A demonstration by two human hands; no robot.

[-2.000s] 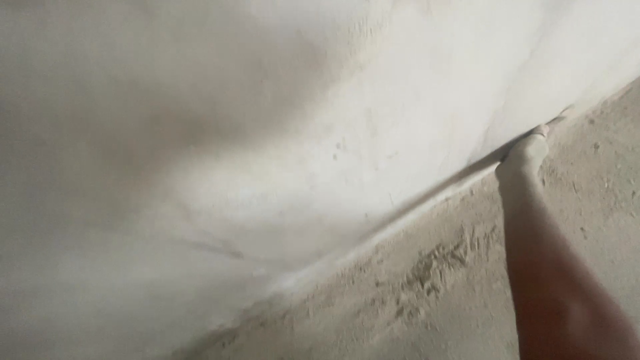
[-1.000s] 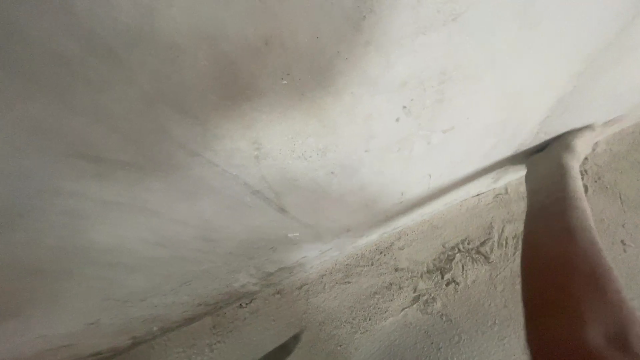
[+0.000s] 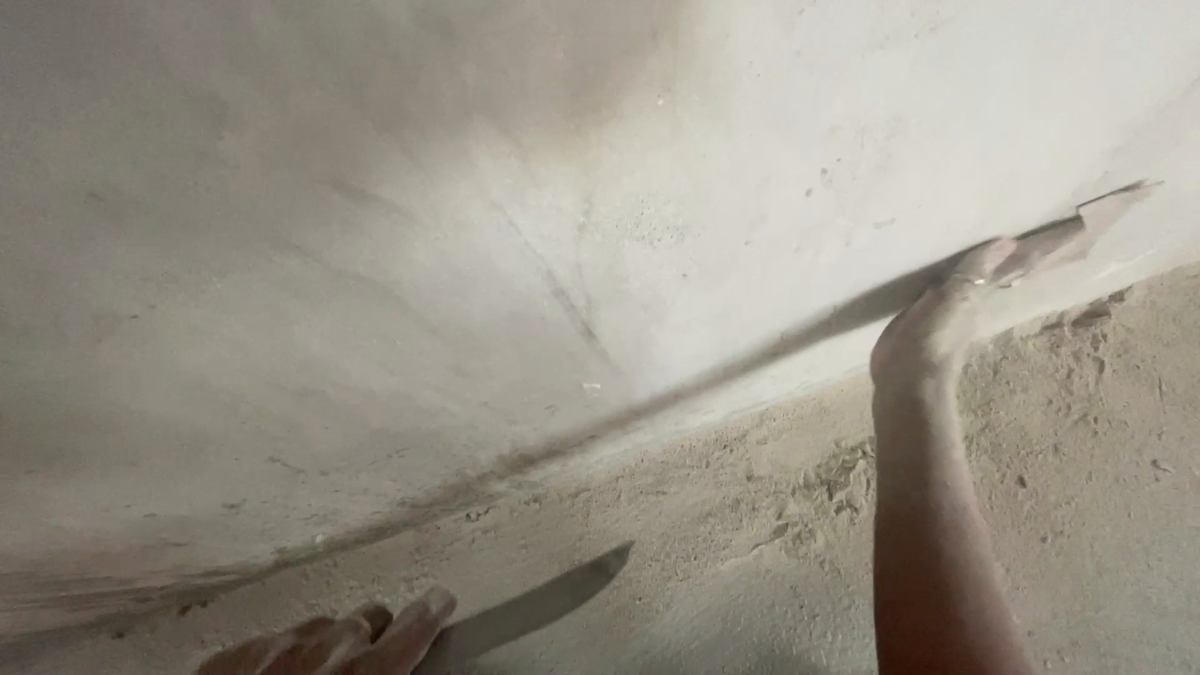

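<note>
My right hand [image 3: 975,272] is raised at the right, its wrist bent, closed around a flat scraper or putty knife [image 3: 1111,220]. That tool lies against the pale smooth surface [image 3: 750,206], just above its joint with the rough plastered surface [image 3: 712,506]. At the bottom left, my left hand [image 3: 352,642] holds a tool with a long, grey, pointed blade [image 3: 548,600]. The blade points right, in front of the rough surface. Its handle is hidden by the fingers and the frame's edge, so its exact kind cannot be told.
The joint between the two surfaces runs from lower left to upper right, with a dark shadow band along it. Crumbly, raised patches [image 3: 839,478] mark the rough surface left of my right forearm. Faint dark streaks [image 3: 562,300] cross the smooth one.
My left hand has come into view at the bottom left; one second ago only the tip of its blade showed. The scraper in my right hand now shows clearly beyond the fingers.
</note>
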